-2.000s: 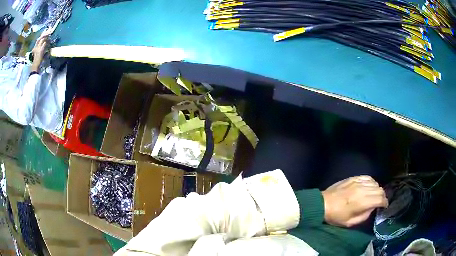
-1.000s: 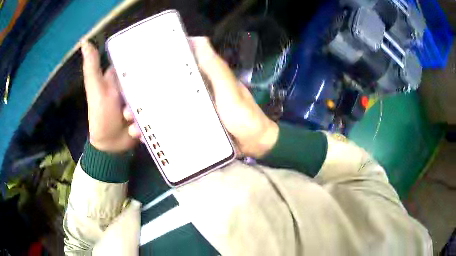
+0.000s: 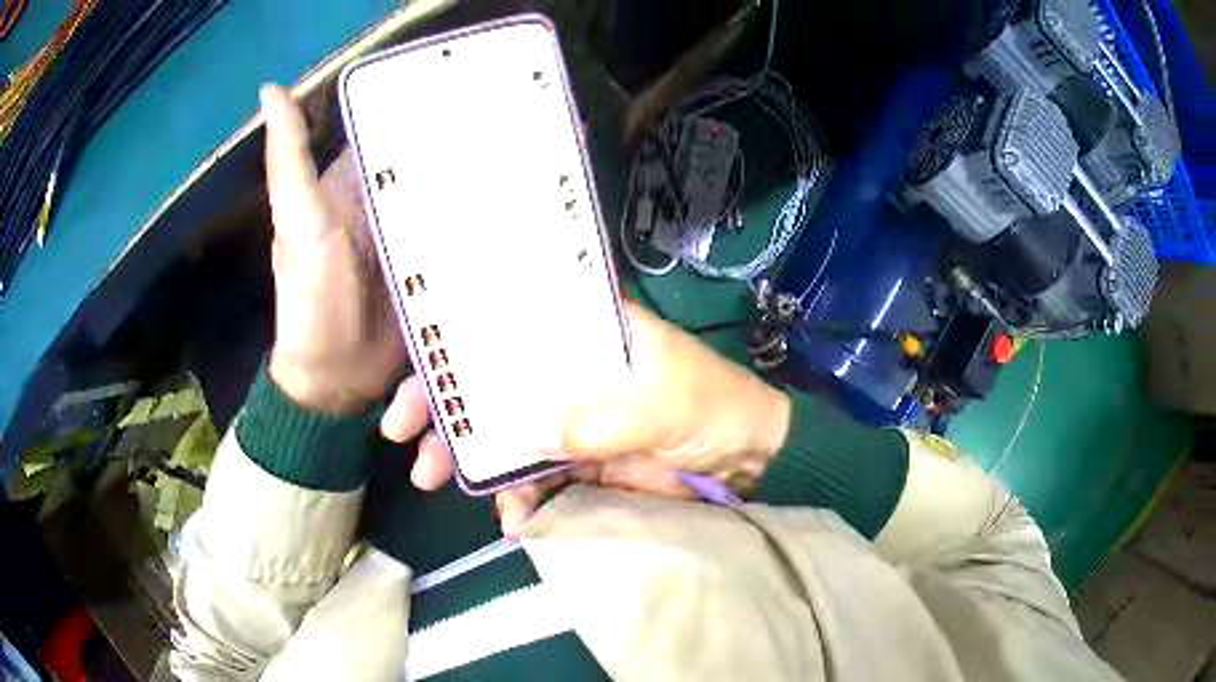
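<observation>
A smartphone (image 3: pixel 500 253) with a pale pink-purple edge and a lit white screen is tilted in front of my lap. My right hand (image 3: pixel 680 406) holds it at its lower right, with the thumb over the lower screen. My left hand (image 3: pixel 314 287) is at the phone's left edge, one finger stretched upward. Part of it is hidden behind the phone, so I cannot tell if it grips it. Fingertips show at the phone's lower left edge.
Black cables (image 3: pixel 87 127) and orange-yellow wires (image 3: pixel 51 60) lie on the teal bench (image 3: pixel 174 153), upper left. Yellow scrap strips (image 3: pixel 167 460) are lower left. A coiled cable (image 3: pixel 787 200) with a dark block, a blue tank-like machine (image 3: pixel 874 287) and grey ribbed units (image 3: pixel 1007 160) are right.
The view has swung from the bench to the lap, where the phone is now held. Since one second ago, my right thumb has come over the lower screen.
</observation>
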